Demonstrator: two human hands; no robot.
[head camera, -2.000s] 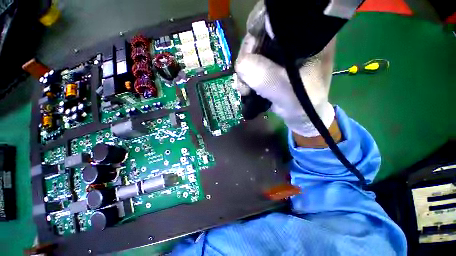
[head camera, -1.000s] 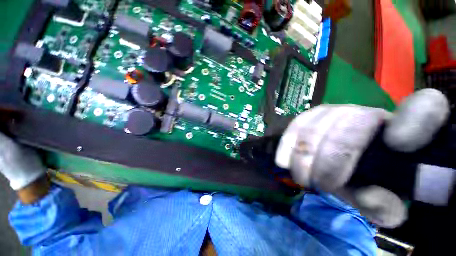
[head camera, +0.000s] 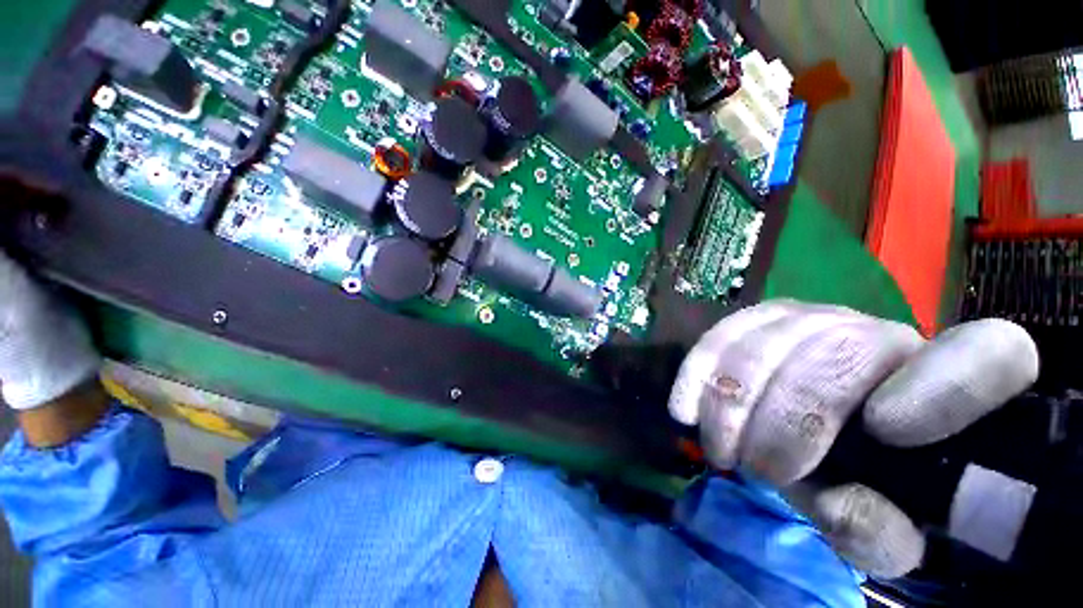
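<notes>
The populated green circuit board (head camera: 523, 226) lies in its dark carrier frame (head camera: 344, 339), parts side up, tilted across the view. My right hand (head camera: 808, 392), in a stained white glove, is closed around the thick black electric screwdriver (head camera: 914, 457) with a pale label, at the right. The driver's front end is dark against the frame near the board's lower right corner; whether its tip touches cannot be told. My left hand (head camera: 42, 339), gloved, is at the left edge beside the frame's near corner, partly cut off; its fingers are hidden.
Beyond the frame are a red flat sheet (head camera: 914, 190), an orange-brown corner tab (head camera: 822, 83) and green mat (head camera: 819, 255). Black slotted racks (head camera: 1027, 279) and a red object (head camera: 1007, 196) stand at the right. Yellow-black floor tape (head camera: 178, 410) shows below the bench edge.
The view has swung from the frame's far part to its near edge. My right hand and the driver have moved from the far right side to the near right corner. My left hand has come into view.
</notes>
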